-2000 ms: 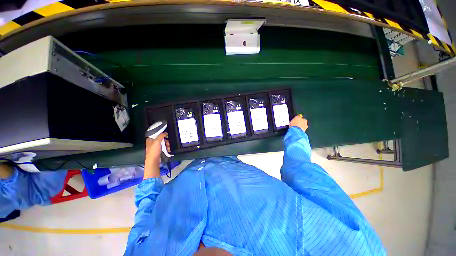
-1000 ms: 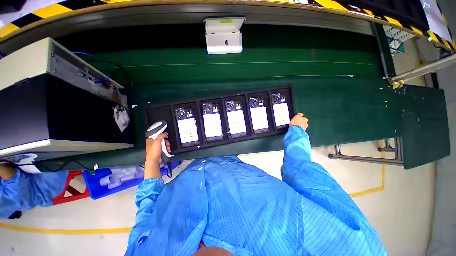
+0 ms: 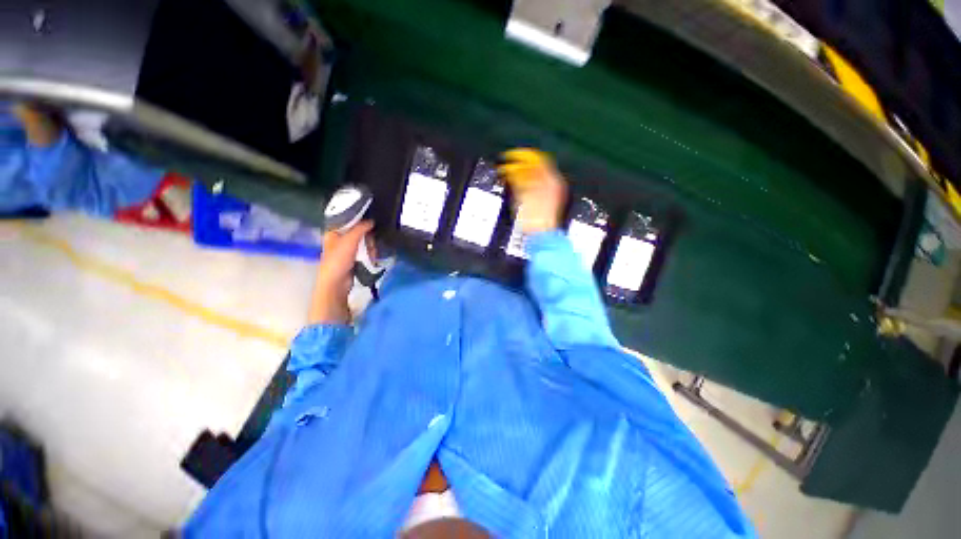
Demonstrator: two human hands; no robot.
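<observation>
The black compartment tray (image 3: pixel 369 158) lies on the green bench and holds several black labelled units, such as the leftmost one (image 3: pixel 425 195). Its left end compartment shows no unit. My left hand (image 3: pixel 342 253) is closed around the white and grey barcode scanner (image 3: pixel 348 207) at the tray's left front corner. My right hand (image 3: pixel 535 190), with yellow-covered fingertips, is over the middle of the tray and partly hides the third unit (image 3: pixel 517 242). It is blurred, and I cannot tell if the fingers touch a unit.
A black machine housing (image 3: pixel 211 79) stands at the left. A white box (image 3: pixel 555 26) is at the back of the green bench (image 3: pixel 738 326). A blue bin (image 3: pixel 253 223) with clear bags and a red frame (image 3: pixel 158 205) are lower left. Another person's sleeve (image 3: pixel 63 168) shows at the far left.
My right hand has moved from the tray's right end to over its middle. The whole view has tilted, so the tray now slants down to the right. My left hand still holds the scanner.
</observation>
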